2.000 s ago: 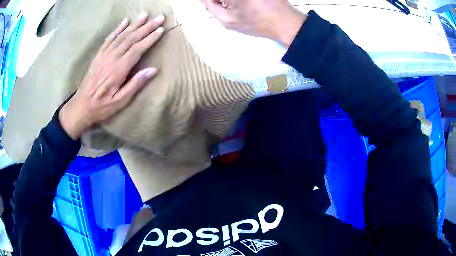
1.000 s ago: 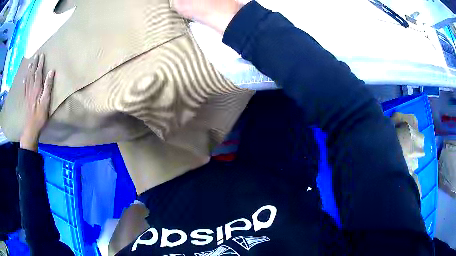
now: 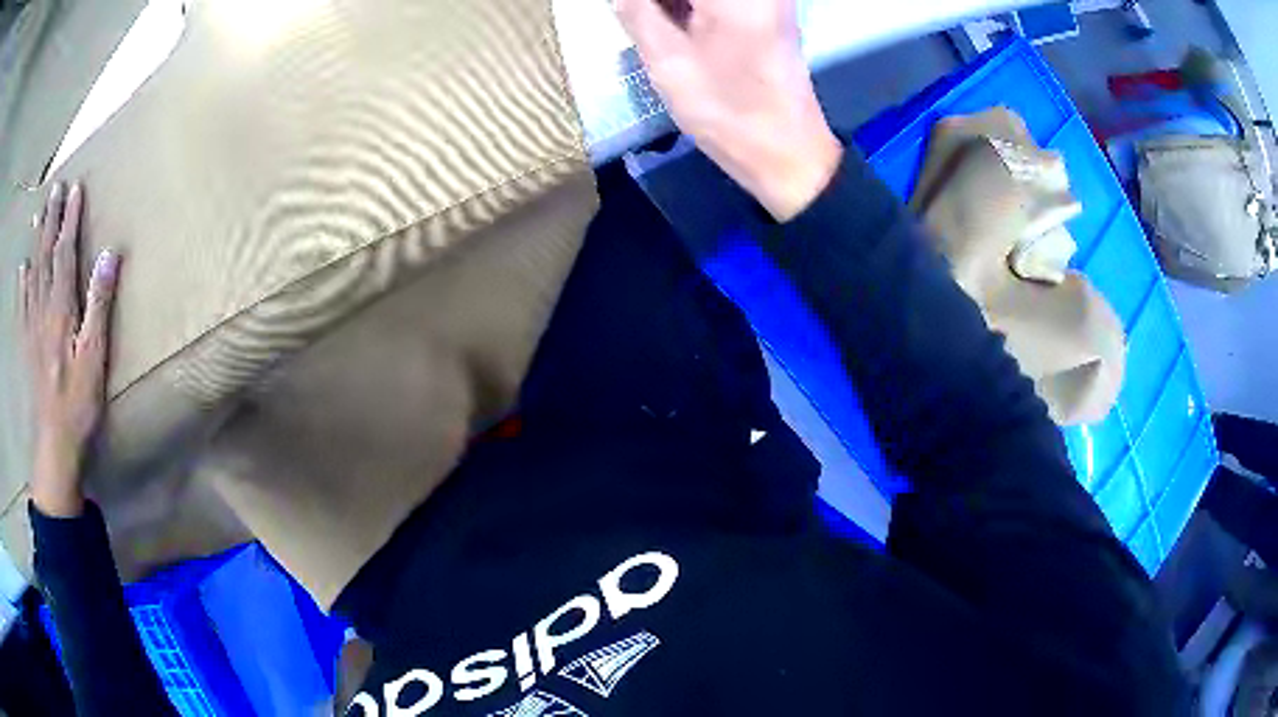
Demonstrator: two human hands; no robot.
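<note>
The tan garment (image 3: 323, 154) lies over the table at left and top centre and hangs over the near edge onto my lap. A long seam line runs across it diagonally. My left hand (image 3: 67, 329) lies flat on its left part, fingers apart. My right hand (image 3: 736, 91) is at top centre, to the right of the garment and over the white table edge (image 3: 897, 21). Its fingertips are cut off by the top of the picture, so whether they hold anything is hidden.
A blue crate (image 3: 1142, 476) at right holds a crumpled tan cloth piece (image 3: 1037, 266). Another blue crate (image 3: 168, 637) is at lower left under the garment. A beige bag (image 3: 1198, 210) lies beyond the right crate.
The view has swung right, showing more of the right crate. The seam line sits lower in view. My right hand now appears beyond the garment's right edge; my left hand stays on the cloth.
</note>
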